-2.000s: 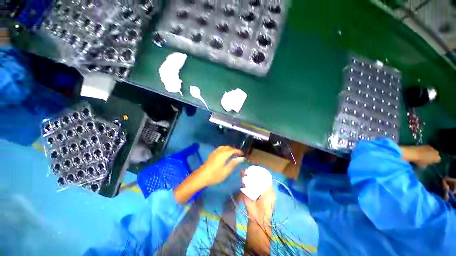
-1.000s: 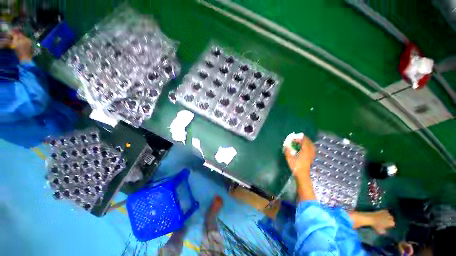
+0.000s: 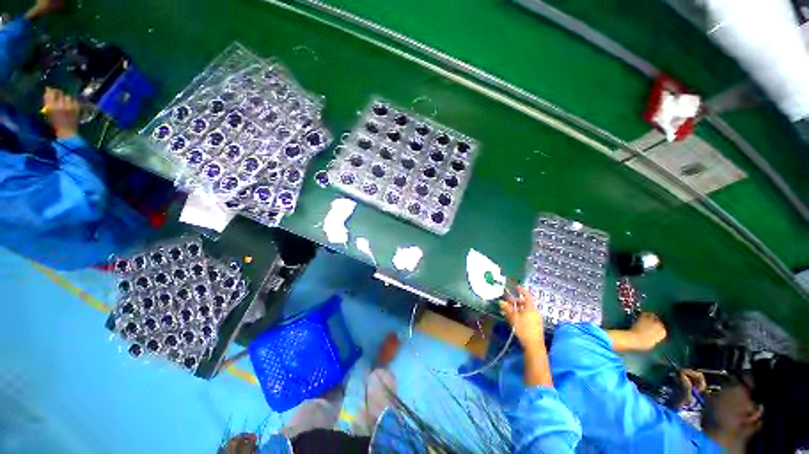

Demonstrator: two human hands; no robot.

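Observation:
My right hand [image 3: 525, 317] is at the bench's front edge, just below a white cloth [image 3: 483, 273] with a small green piece [image 3: 490, 278] on it. Its fingers look apart and I see nothing clearly held; the fingertips are small and blurred. A thin pale tube [image 3: 470, 371] hangs in a loop near this hand. My left hand cannot be made out for sure; a small skin-toned patch shows at the bottom edge. A clear tray of dark round parts [image 3: 408, 162] lies on the green bench. Two white pieces [image 3: 338, 221] [image 3: 408, 258] and a small white-headed swab [image 3: 364, 247] lie before it.
Overlapping trays [image 3: 235, 133] lie left, another stack [image 3: 177, 301] lower down. A neighbour's tray [image 3: 568, 270] is right, by a person's blue sleeve [image 3: 590, 363]. Another person [image 3: 53, 195] is far left. A blue stool [image 3: 302, 355] and cardboard box [image 3: 443, 328] are below the bench.
My right hand rose from below the bench to above it with the white cloth, then moved down towards the front edge. The cloth now lies spread on the bench. The view has shifted.

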